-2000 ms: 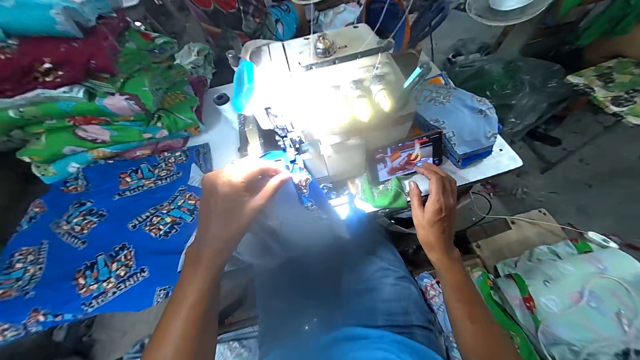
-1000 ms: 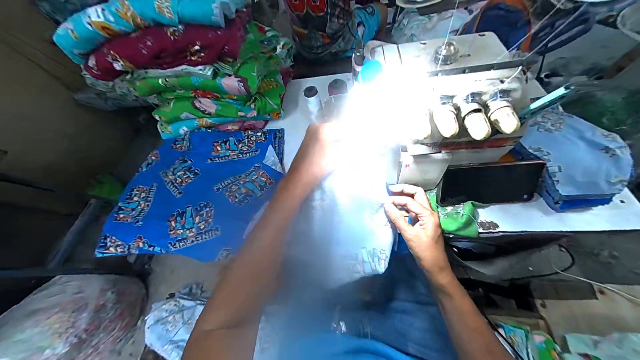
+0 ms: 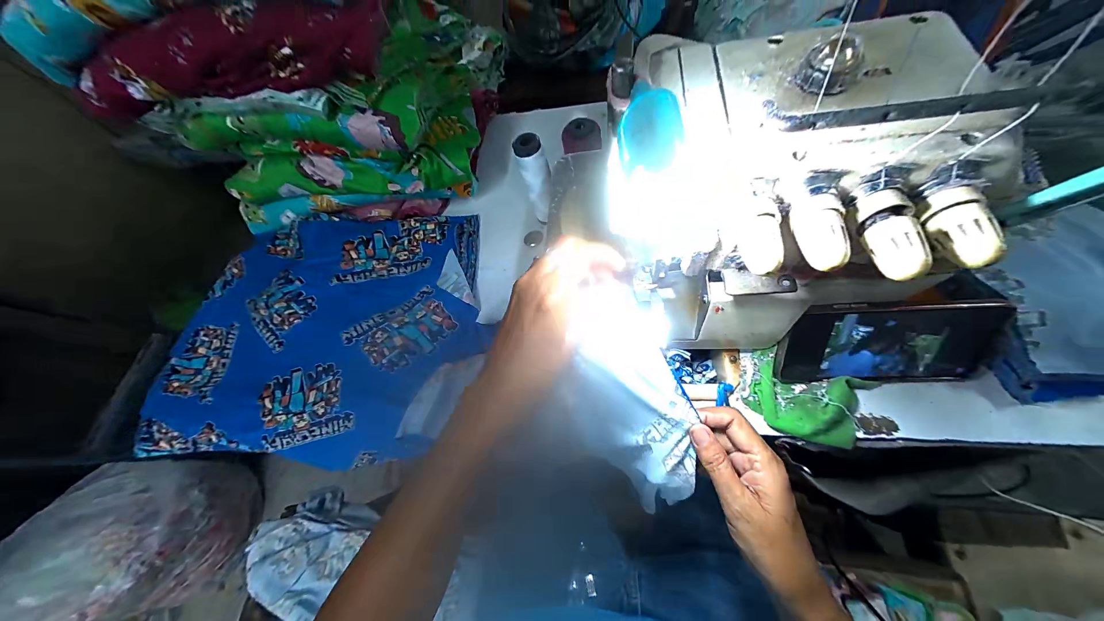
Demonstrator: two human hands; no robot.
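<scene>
Before me stands an overlock sewing machine (image 3: 759, 302) with several cream tension dials; a bright lamp glares over its needle area. My left hand (image 3: 565, 289) rests on the pale fabric piece (image 3: 604, 414) left of the presser area, its fingertips washed out by the glare. Between thumb and forefinger, my right hand (image 3: 733, 457) pinches the fabric's right edge, just below the machine's front. The fabric hangs towards my lap, its underside pale with faint print. A blue printed cloth (image 3: 319, 336) lies spread at the left.
Folded patterned fabrics (image 3: 328, 138) are stacked at the upper left. A white thread cone (image 3: 532, 172) stands behind my left hand. Right of the machine head are a phone (image 3: 897, 341), a green cloth (image 3: 806, 405) and stacked pale pieces with blue edges (image 3: 1056, 302). A plastic bag (image 3: 129, 535) sits lower left.
My right hand was at the phone two seconds ago; it has since moved left to the fabric edge and pinches it. The phone's picture has changed. The view has shifted.
</scene>
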